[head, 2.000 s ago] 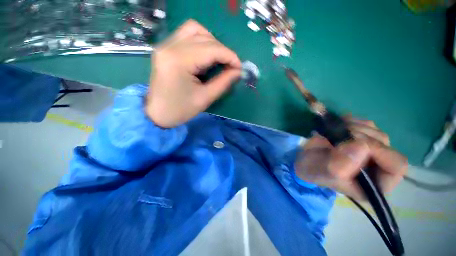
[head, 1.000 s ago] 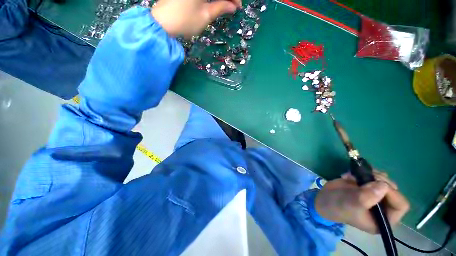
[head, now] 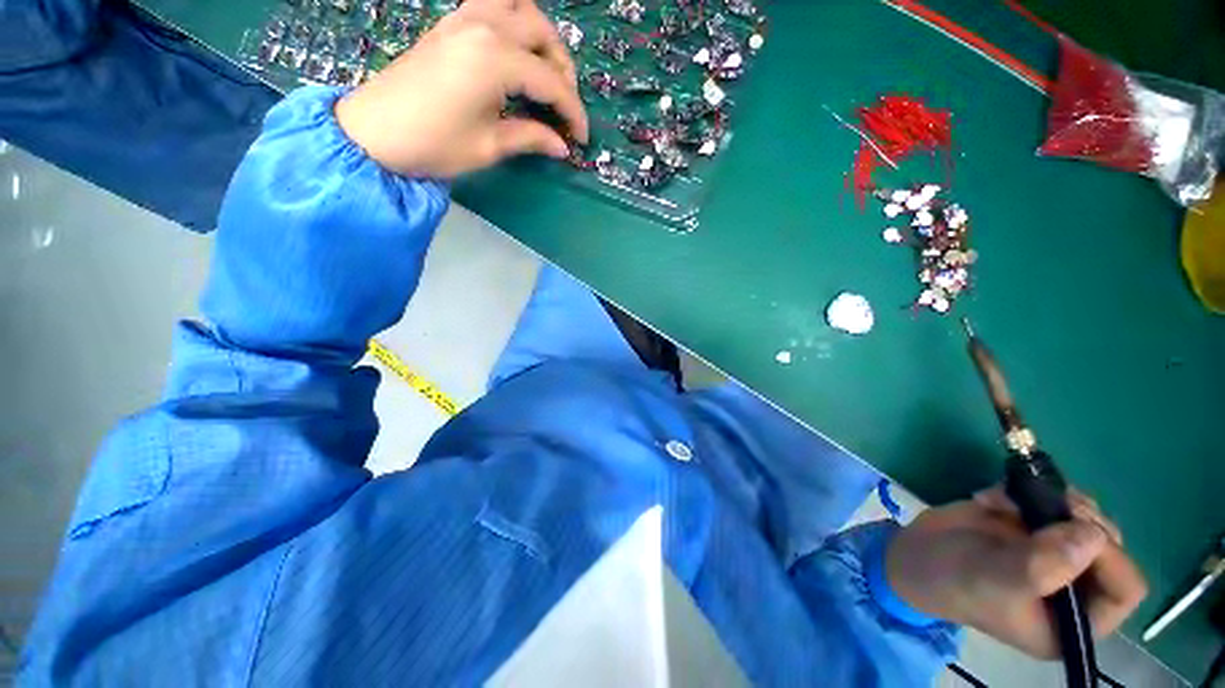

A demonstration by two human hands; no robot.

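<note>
My left hand is over the clear blister tray of small circuit boards at the upper left. Its thumb and fingertips are near the tray's front edge; a small dark thing shows at the fingertips, too small to tell if it is held. My right hand holds the soldering iron, its tip pointing up and left, just below the pile of round leaded components. The white round pad lies on the green mat left of the iron tip, with nothing on it.
A heap of red wires lies beyond the component pile. A plastic bag of red parts and a yellow round thing are at the upper right. Slim tweezers lie at the right edge. Pale specks are beside the pad.
My left hand went from near the mat's middle to the tray, then nearer its front edge. The view has shifted. My right hand keeps hold of the iron.
</note>
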